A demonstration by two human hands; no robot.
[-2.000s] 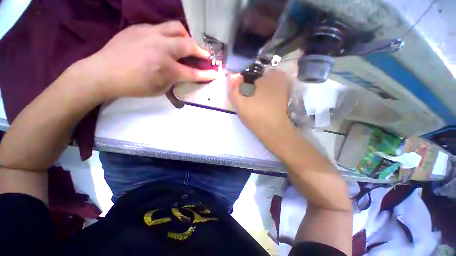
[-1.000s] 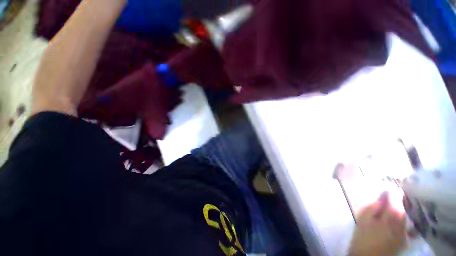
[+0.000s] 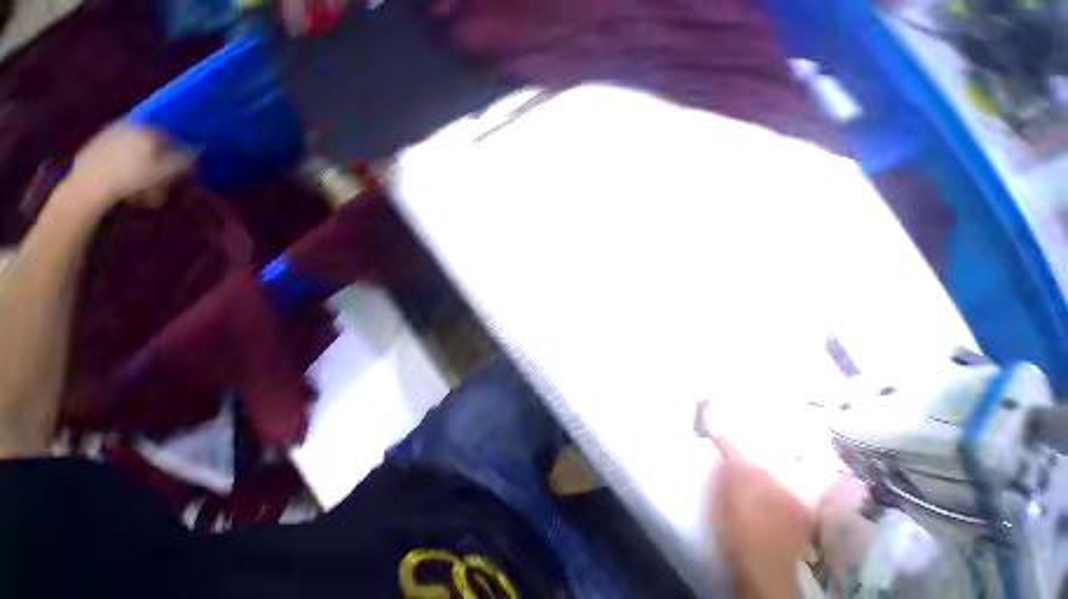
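Maroon garment pieces [image 3: 176, 304] lie heaped at the left, below the table's left end. My left hand [image 3: 135, 164] is over this heap beside a blue bin; it is blurred, and whether it holds cloth cannot be told. The white sewing machine [image 3: 937, 433] stands at the lower right, blurred. My right hand [image 3: 761, 515] is low on the table beside the machine; its fingers are blurred and washed out by glare. More maroon cloth [image 3: 644, 41] lies beyond the table's far edge.
The white table [image 3: 656, 234] is strongly overexposed. The blue bin [image 3: 228, 111] is at the upper left. A long blue rim [image 3: 937, 152] runs behind the table at the right. White cloth or paper [image 3: 199, 451] lies low at the left. My lap in jeans is under the table's near edge.
The view has swung left, away from the machine. My left hand has left the needle area and reached the heap. The maroon cloth no longer covers the table's left part. My right hand stays by the machine.
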